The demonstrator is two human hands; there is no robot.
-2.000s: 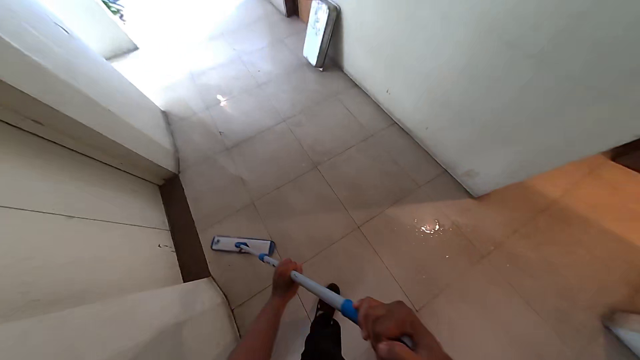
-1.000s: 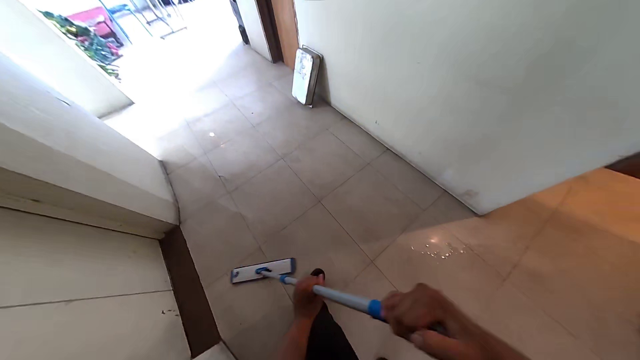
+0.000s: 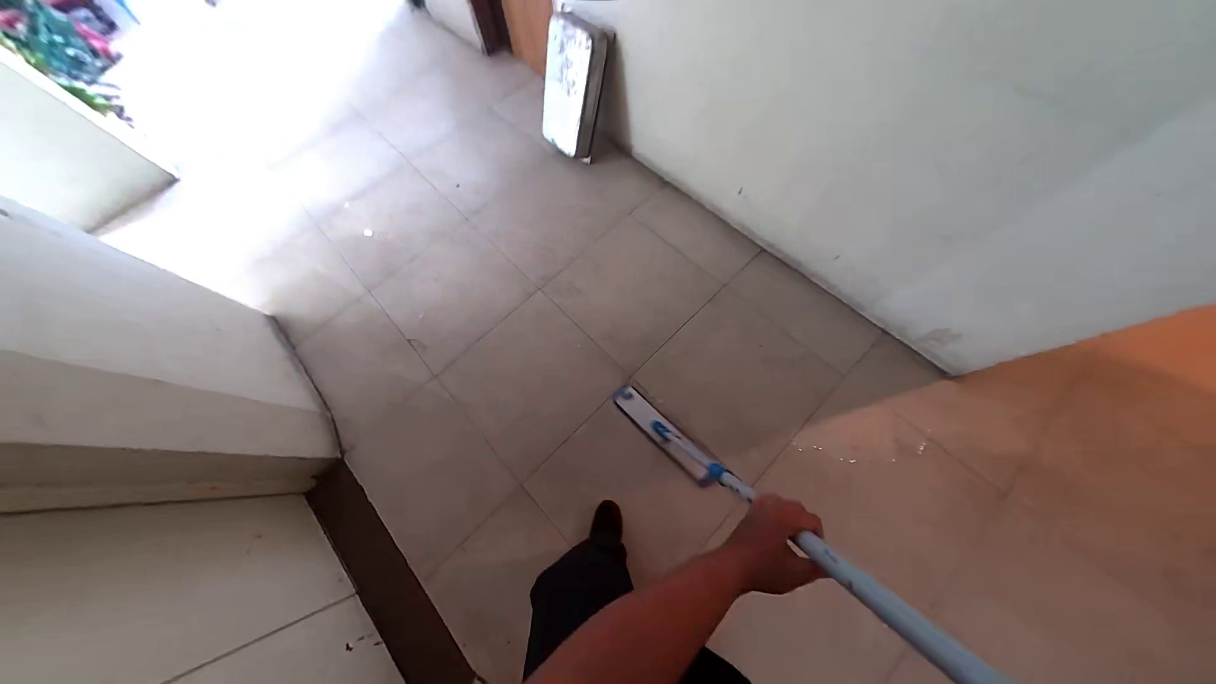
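Observation:
My left hand (image 3: 781, 545) is closed around the grey pole (image 3: 898, 608) of a flat floor mop, near the pole's lower end. The mop's white and blue flat head (image 3: 670, 435) lies on the floor tiles, slanting from upper left to lower right, ahead of my dark shoe (image 3: 606, 521). The pole runs out of the frame at the lower right. My right hand is outside this view.
A flat metal-coloured case (image 3: 568, 85) leans against the white wall (image 3: 855, 161) on the right. A wall corner (image 3: 313, 418) and a dark brown strip (image 3: 375, 570) border the tiles on the left. Small shiny wet spots (image 3: 850, 460) lie to the right of the mop.
The mop head has moved right across the tiles and turned to a steeper slant. My left hand has moved right with the pole. My right hand has left the view.

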